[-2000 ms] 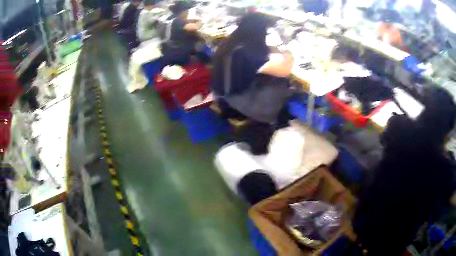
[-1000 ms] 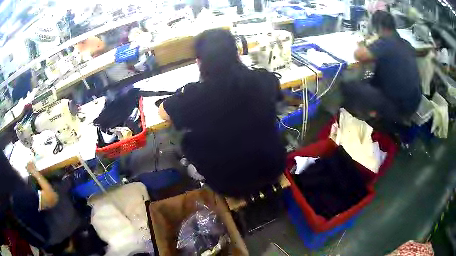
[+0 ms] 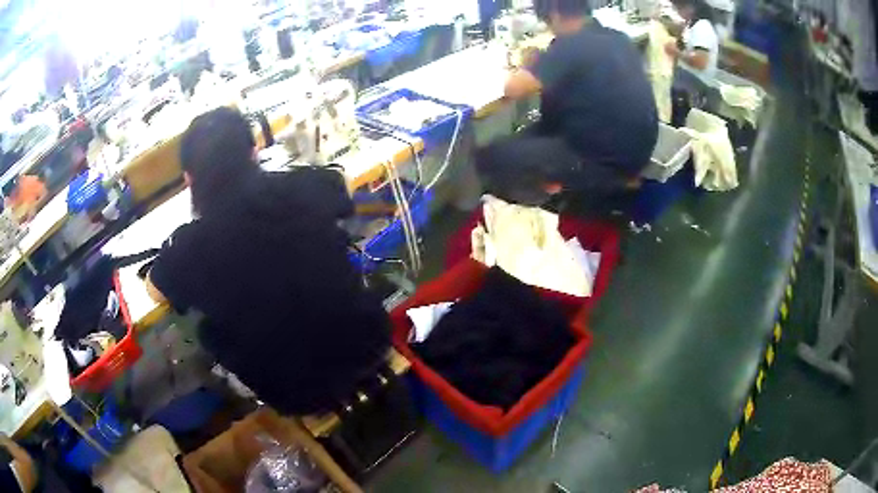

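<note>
Neither my left hand nor my right hand is in view. Nearest in front of me, a red crate (image 3: 489, 420) holds a heap of black cut pieces (image 3: 501, 337) and a small white piece at its left. It stands on a blue crate (image 3: 501, 454). Another red crate (image 3: 605, 252) touches it behind, with cream cut pieces (image 3: 539, 241) hanging over its edge. An open carton (image 3: 217, 457) with a clear plastic bag (image 3: 281, 470) stands at the bottom left. A red-and-white speckled cloth (image 3: 770, 479) is cut off by the bottom edge; what holds it does not show.
A person in black (image 3: 279, 279) sits at the sewing table (image 3: 380, 159), left of the crates. Another seated person (image 3: 602, 91) is farther back, beside a pale basket (image 3: 669, 154). Yellow-black floor tape (image 3: 770, 356) runs along the green aisle at right, beside a metal table leg (image 3: 828, 318).
The view has swung right from the aisle and carton to the red crates. Since one second ago, crates, carton and seated people have shifted left in the picture, and more aisle and speckled cloth show.
</note>
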